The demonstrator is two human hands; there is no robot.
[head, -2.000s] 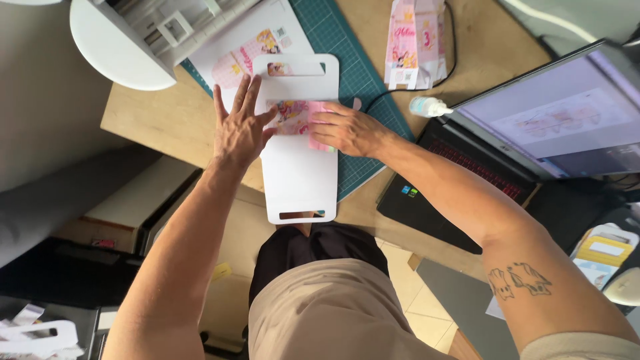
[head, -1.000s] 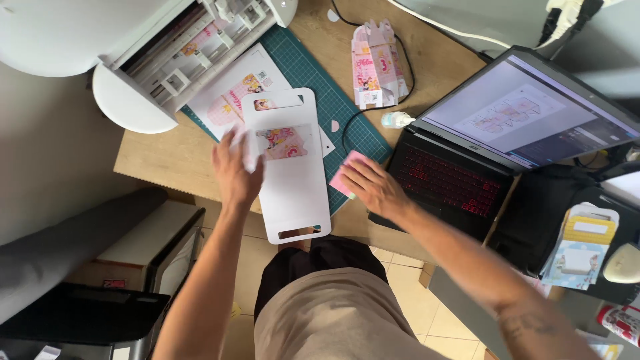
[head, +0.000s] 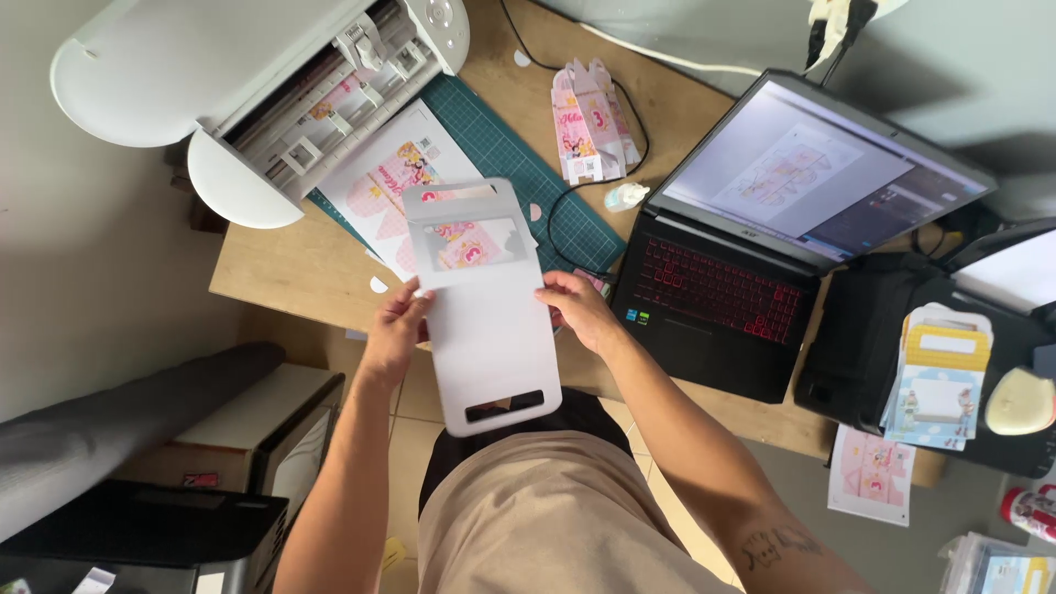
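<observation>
A long white card blank [head: 495, 338] with rounded corners and a handle slot at each end is held between my hands, lifted at the desk's front edge. My left hand [head: 398, 322] pinches its left edge, and my right hand [head: 577, 305] pinches the right edge. Toward its far end is a window with a clear film [head: 478, 243], through which pink printed paper shows. Beneath and beyond the card lie a printed pink sheet [head: 388, 177] and a green cutting mat [head: 511, 148]. A small pink piece [head: 594, 280] rests beside my right hand, partly hidden.
A white cutting machine [head: 330, 99] stands open at the far left. An assembled pink paper box [head: 590, 120], a small bottle [head: 626, 196] and a black cable lie beyond the mat. To the right are an open laptop [head: 718, 289] and a stack of printed card pieces [head: 940, 371].
Both hands, which were on the window area two seconds ago, now grip the card's side edges. The card has been lifted toward my body. The pink piece has left my right hand's fingers.
</observation>
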